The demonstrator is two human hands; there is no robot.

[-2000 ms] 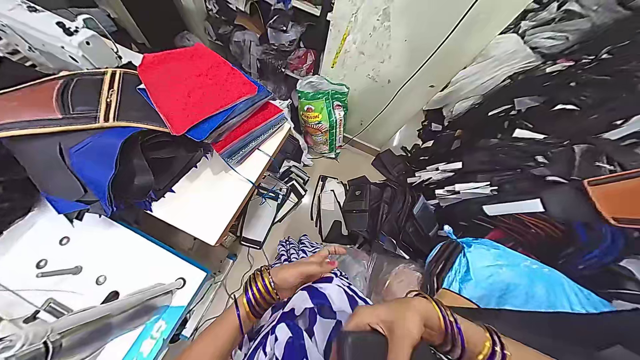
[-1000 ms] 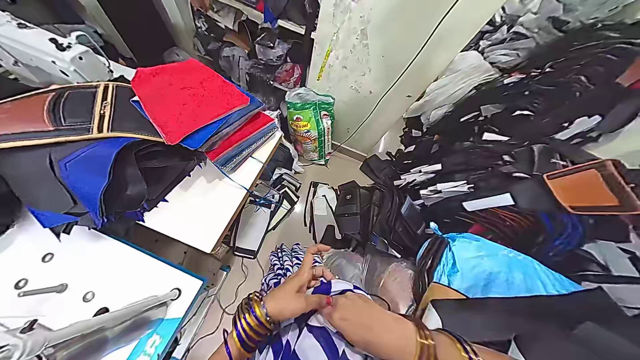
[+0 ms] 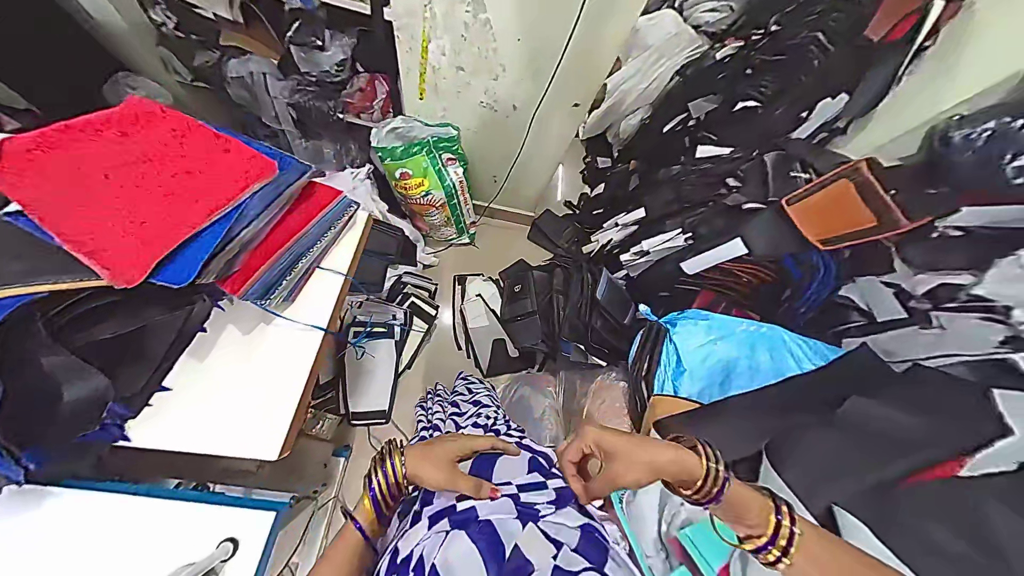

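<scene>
Blue and white patterned cloth (image 3: pixel 512 512) covers the lap at the bottom middle. On its left side rests my left hand (image 3: pixel 456 466), palm down, fingers apart, with nothing in it. My right hand (image 3: pixel 596 462) is at the cloth's right edge, fingers curled with thumb and forefinger close together; whether it pinches a bit of the cloth I cannot tell. Bangles circle both wrists. Clear plastic bags (image 3: pixel 560 400) lie just beyond the hands.
A white-topped table (image 3: pixel 240 376) at left bears red felt-like sheets (image 3: pixel 144 192) and black pieces. Black cut pieces (image 3: pixel 532 300) lie on the floor ahead. A green printed sack (image 3: pixel 428 180) leans by the wall. At right are a blue plastic bag (image 3: pixel 736 352) and heaped black scraps (image 3: pixel 688 184).
My hands, close together on the cloth one second ago, are now apart. The dark object under my right hand two seconds ago is out of sight.
</scene>
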